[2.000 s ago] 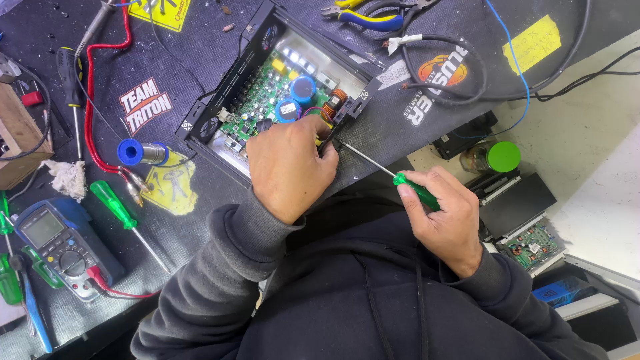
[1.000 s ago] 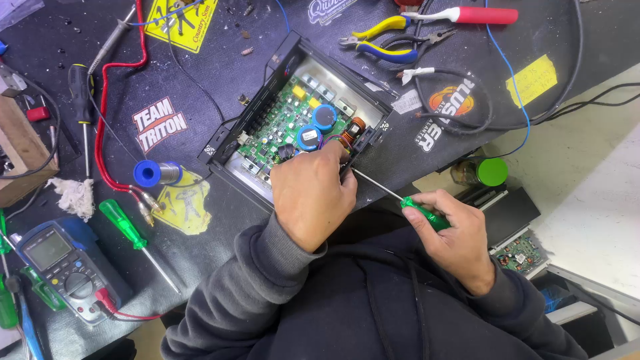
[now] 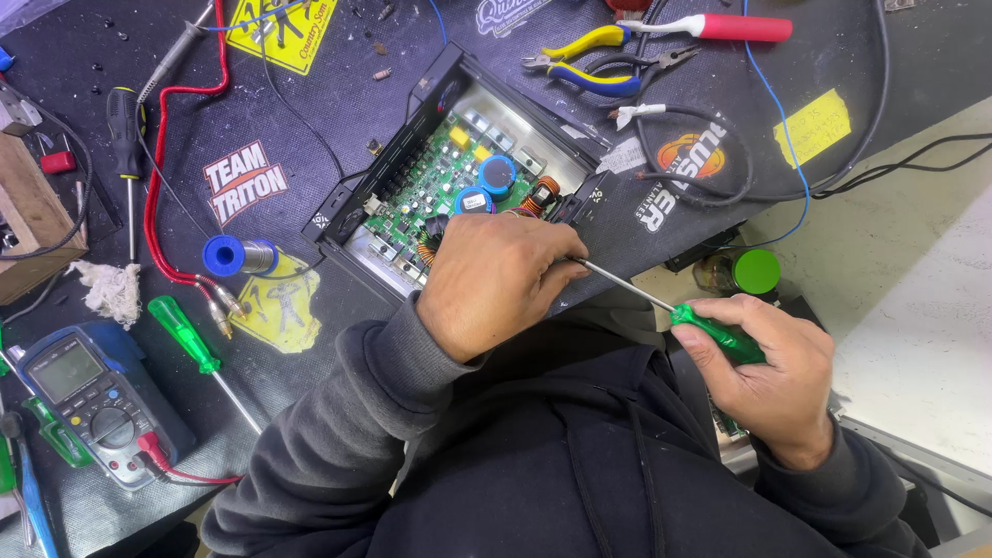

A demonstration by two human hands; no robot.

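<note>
An opened amplifier chassis [image 3: 353, 260] with black metal walls lies tilted at the bench's front edge. Inside it is a green circuit board [image 3: 403, 221] with blue capacitors [image 3: 496, 175] and copper-wound coils [image 3: 541, 195]. My left hand [image 3: 504, 279] reaches over the near side of the chassis, its thumb and forefinger pinched together around the screwdriver's tip end; whether a screw is there is hidden. My right hand [image 3: 763, 372] is closed on the green handle of a screwdriver [image 3: 717, 333], whose shaft points up and left to the left fingertips.
Left of the chassis lie a solder spool [image 3: 240, 256], red cable [image 3: 159, 186], another green screwdriver [image 3: 184, 335], a multimeter [image 3: 105, 403] and a soldering iron [image 3: 174, 62]. Beyond its right side are pliers [image 3: 593, 77], a red-handled tool [image 3: 744, 27] and black cable [image 3: 744, 155]. A green-lidded jar [image 3: 756, 271] stands lower right.
Both hands keep much the same hold, with the screwdriver still between them. The view has shifted somewhat since the earliest frame.
</note>
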